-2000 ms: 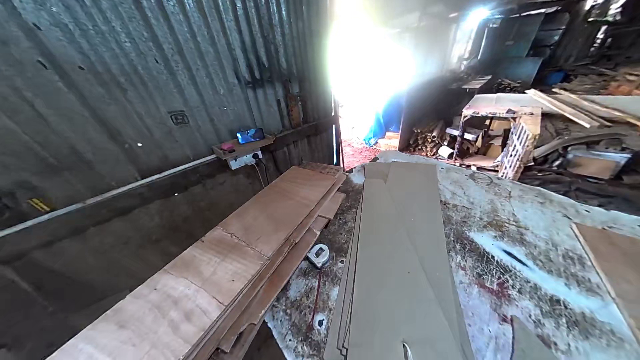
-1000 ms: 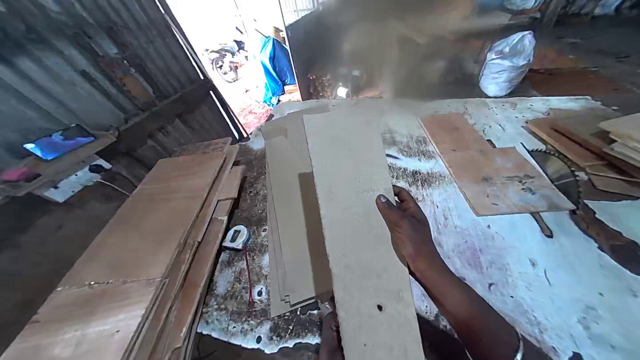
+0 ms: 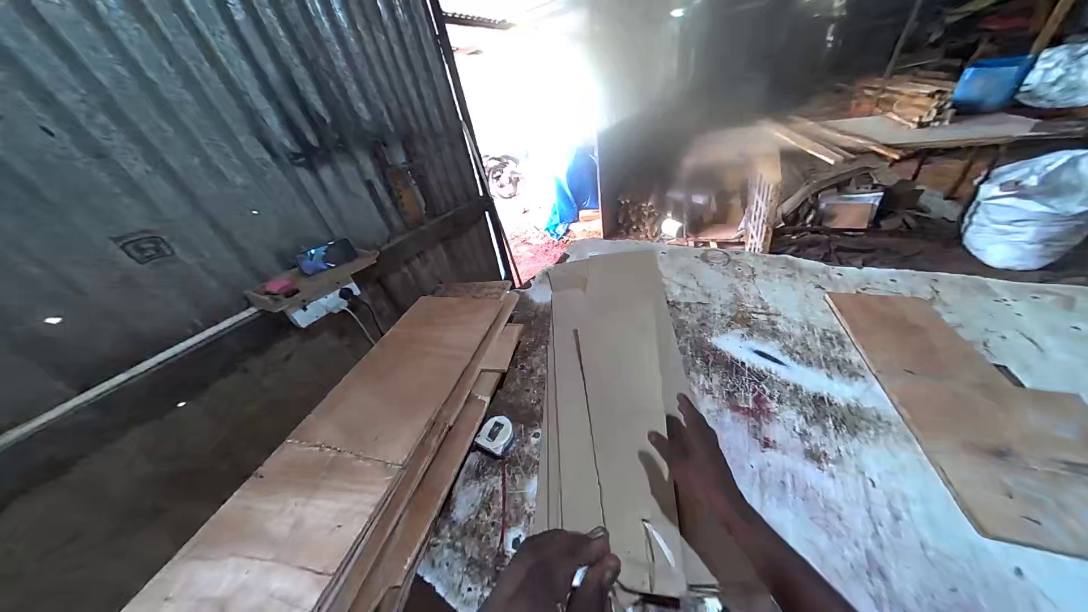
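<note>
A stack of long, thin greyish-tan boards (image 3: 616, 340) lies lengthwise on a stained worktable. My right hand (image 3: 693, 463) rests at the stack's right edge with its fingers apart and casts a shadow on the top board. Low in the view, my left hand (image 3: 565, 565) is curled at the near end of the stack. Something small and shiny shows by its fingers; whether it is held is unclear. A white tape measure (image 3: 495, 436) sits left of the stack, beside a pile of brown plywood strips (image 3: 391, 382).
A notched plywood sheet (image 3: 960, 408) lies on the worktable's right side. A small wall shelf (image 3: 353, 265) holds a phone-like device (image 3: 325, 256) above a socket with cables. Beyond the table are a white sack (image 3: 1028, 208), wood scraps and a bright doorway. Corrugated metal walls the left.
A second ago my right hand gripped a board raised over the stack; now its fingers are spread at the stack's edge. My left hand shows more fully. The view has swung back left.
</note>
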